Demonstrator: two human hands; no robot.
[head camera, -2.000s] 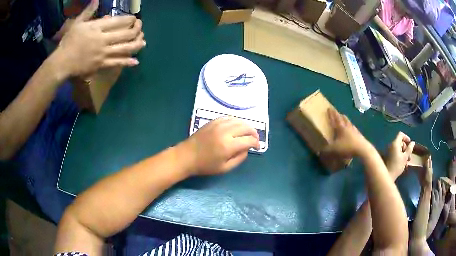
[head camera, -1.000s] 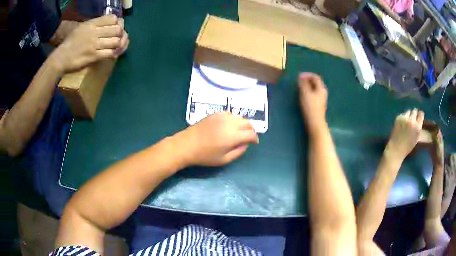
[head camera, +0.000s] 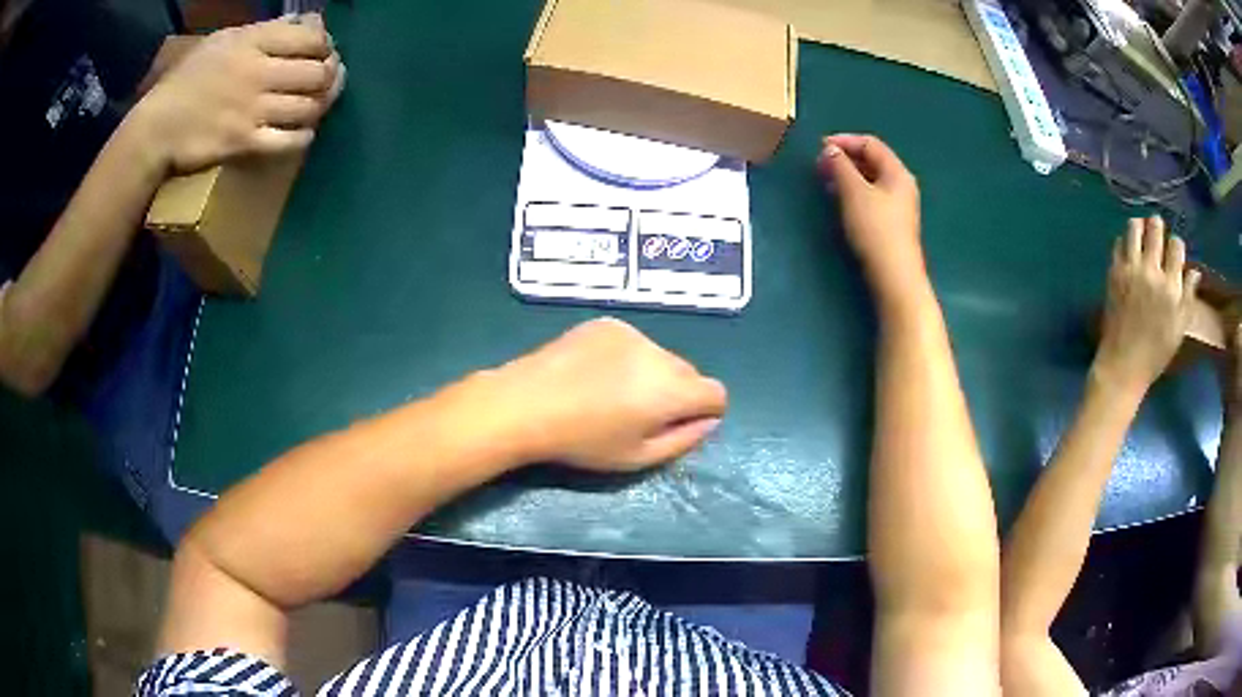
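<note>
A closed plain brown carton (head camera: 661, 75) lies crosswise on the round plate of the white digital scale (head camera: 631, 218), and its far side touches the frame's top edge. The scale's display and three round buttons face me. My left hand (head camera: 620, 398) rests near the table's front, below the scale, with fingers curled and nothing seen in it. My right hand (head camera: 872, 198) is just right of the carton, apart from it, empty, with fingers loosely bent.
At left a person's hand (head camera: 252, 95) lies over another brown carton (head camera: 225, 225). At right another person's hand (head camera: 1148, 293) is at a small box (head camera: 1207, 324). A flat cardboard sheet (head camera: 899, 34), a white power strip (head camera: 1015, 85) and loose wires (head camera: 1141, 150) lie at the far side.
The carton went from the table at right onto the scale, and my right hand let it go. My left hand has come off the scale's front edge. The view has shifted.
</note>
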